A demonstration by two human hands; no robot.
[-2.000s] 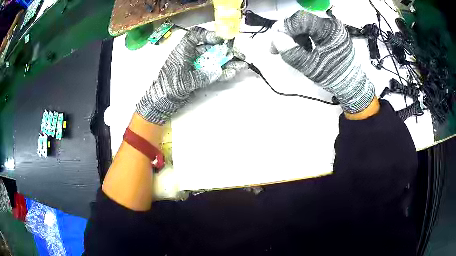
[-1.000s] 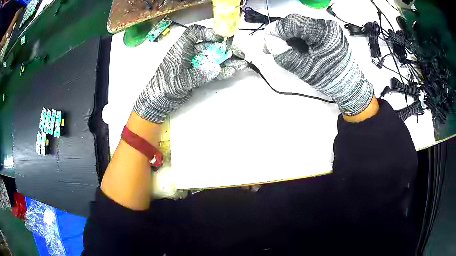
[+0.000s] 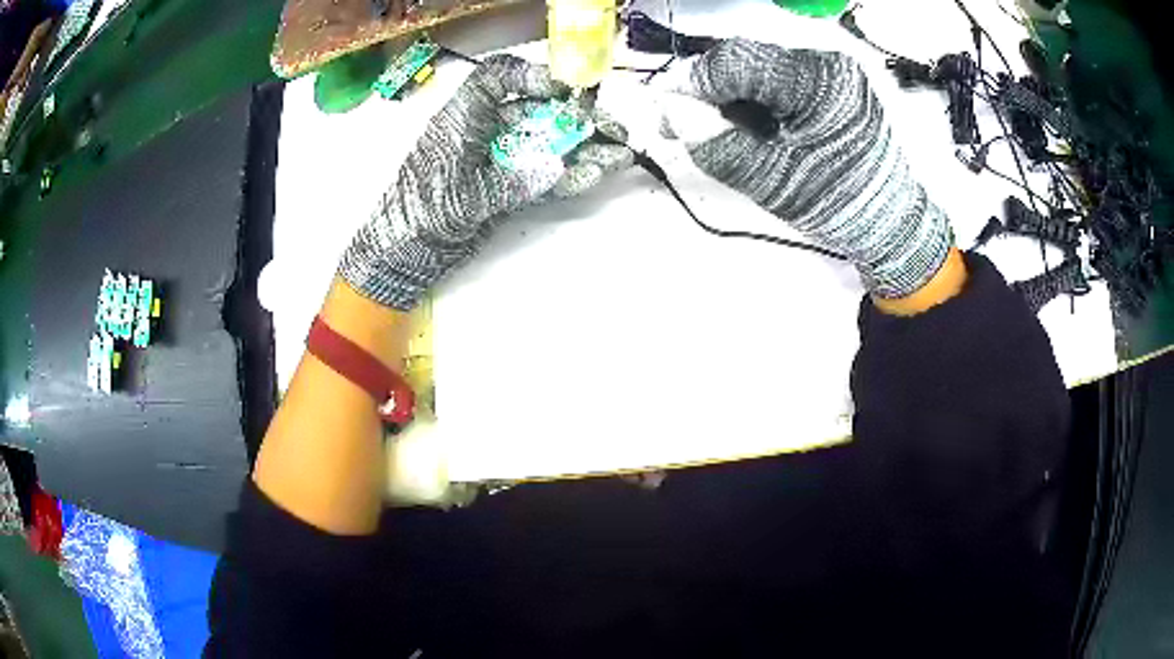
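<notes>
My left hand [image 3: 466, 180], in a grey-white marled glove, holds a teal-green circuit board [image 3: 541, 134] at the upper middle. A yellow-bodied tool [image 3: 582, 41] hangs just above the board, its dark tip at the board's upper right edge. A thin black cord [image 3: 706, 222] runs from by the left fingertips down right and passes under my right wrist. My right hand [image 3: 818, 161], in the same kind of glove, is right of the board with its fingers curled; whether they hold anything cannot be told.
A black cable pile [image 3: 1030, 155] lies at the right. Several boards [image 3: 125, 309] lie on the black mat [image 3: 155, 425] at left. Another board [image 3: 406, 70] lies near a green disc [image 3: 348, 85], below the brown tray [image 3: 348, 31]. A blue bin [image 3: 180, 599] stands lower left.
My right hand has moved left, closer to the board and tool, with its fingers now stretched towards them. My left hand keeps hold of the board, almost in place.
</notes>
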